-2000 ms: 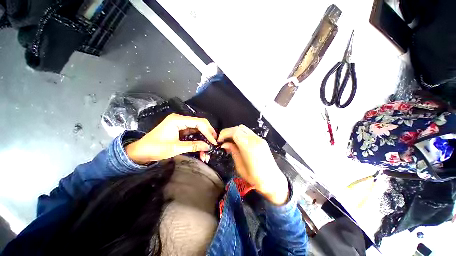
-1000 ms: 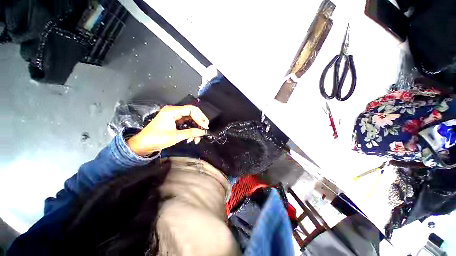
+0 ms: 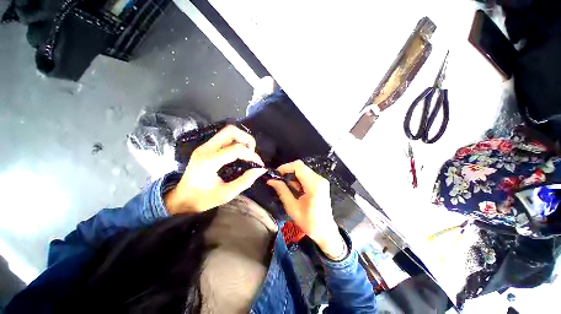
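A black garment piece [image 3: 280,140] with silver-flecked edges lies over my lap. A narrow black trim [image 3: 241,167] flecked with silver runs between my hands. My left hand [image 3: 212,175] pinches the trim between thumb and fingers, with part of it in the curl of the hand. My right hand [image 3: 306,195] pinches the same trim at its other side, close to my left fingertips. Any needle or thread is too fine to tell. A clear plastic bag [image 3: 154,132] sits beyond my left hand, with dark trim beside it.
On the white table [image 3: 320,55] lie a brown-grey flat bar [image 3: 397,73], black-handled scissors [image 3: 427,113], a small red tool [image 3: 413,168], a floral bag [image 3: 477,178] and a black phone [image 3: 491,43]. A black crate [image 3: 132,37] with dark garments stands on the floor at upper left.
My right hand was out of view one second ago and is back at the trim beside my left hand. The trimmed cloth edge spread over my lap is now gathered at the fingers.
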